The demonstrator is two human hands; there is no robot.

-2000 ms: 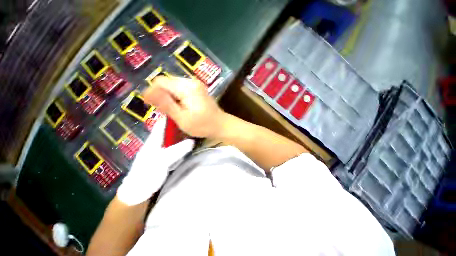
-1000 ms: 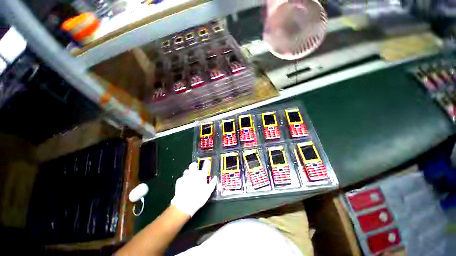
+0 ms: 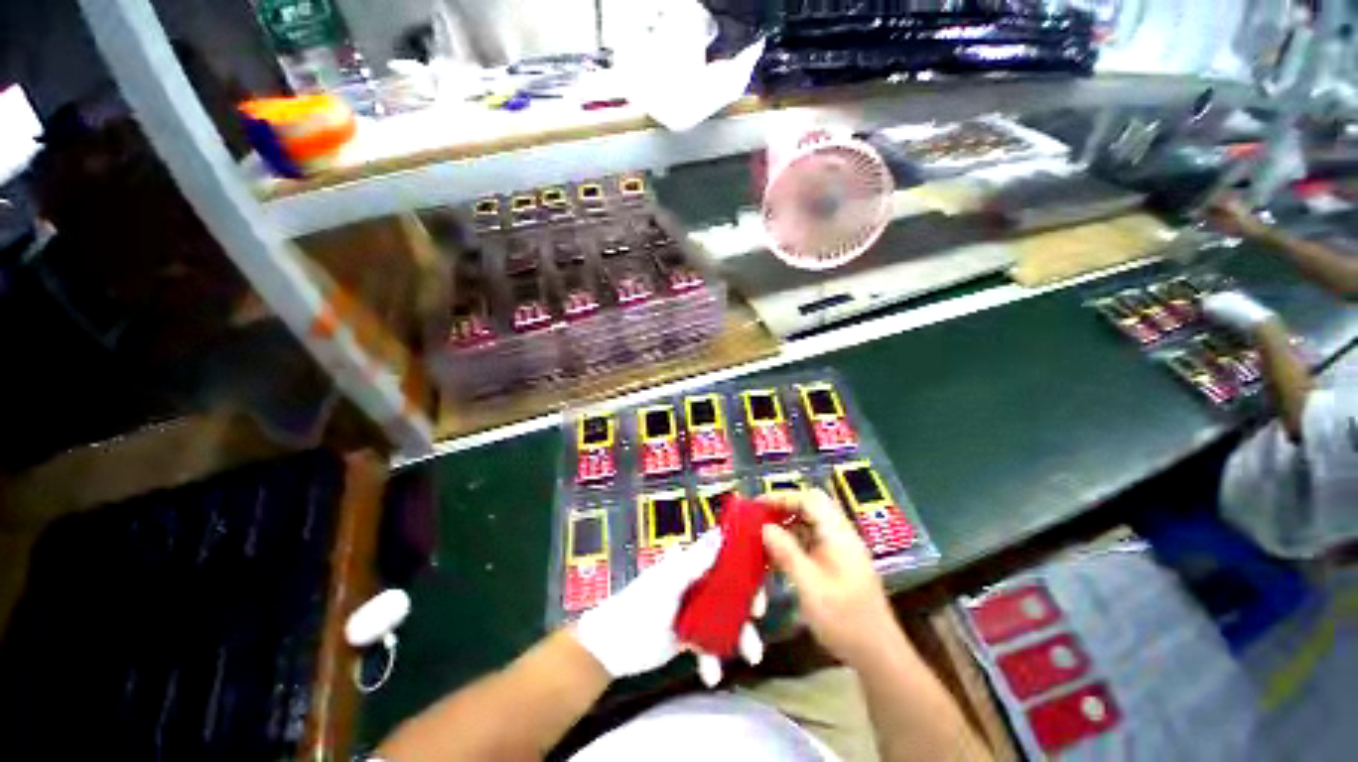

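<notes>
My left hand (image 3: 655, 607), in a white glove, holds a plain red rounded piece (image 3: 725, 578) that looks like a back cover, tilted above the tray's front edge. Whether a phone lies behind it cannot be told. My right hand (image 3: 827, 573), bare, has its fingers at the piece's upper right edge. The clear phone tray (image 3: 559, 591) lies flat on the green bench. It holds two rows of yellow-framed phones with red keypads; the front-left phone (image 3: 588, 560) is fully visible, while my hands and the red piece partly hide the middle front ones.
A grey cover tray (image 3: 1139, 625) with three red covers is at lower right. Stacked phone trays (image 3: 581, 320) and a pink fan (image 3: 828, 201) stand behind. A white rounded piece (image 3: 377, 616) and black wrapped stack (image 3: 164, 610) are left. Another person's gloved hand (image 3: 1236, 310) is over a farther tray.
My left hand has left the front-left phone and now holds the red piece. My right hand has come into view at it. The view has shifted, showing more of the line at right.
</notes>
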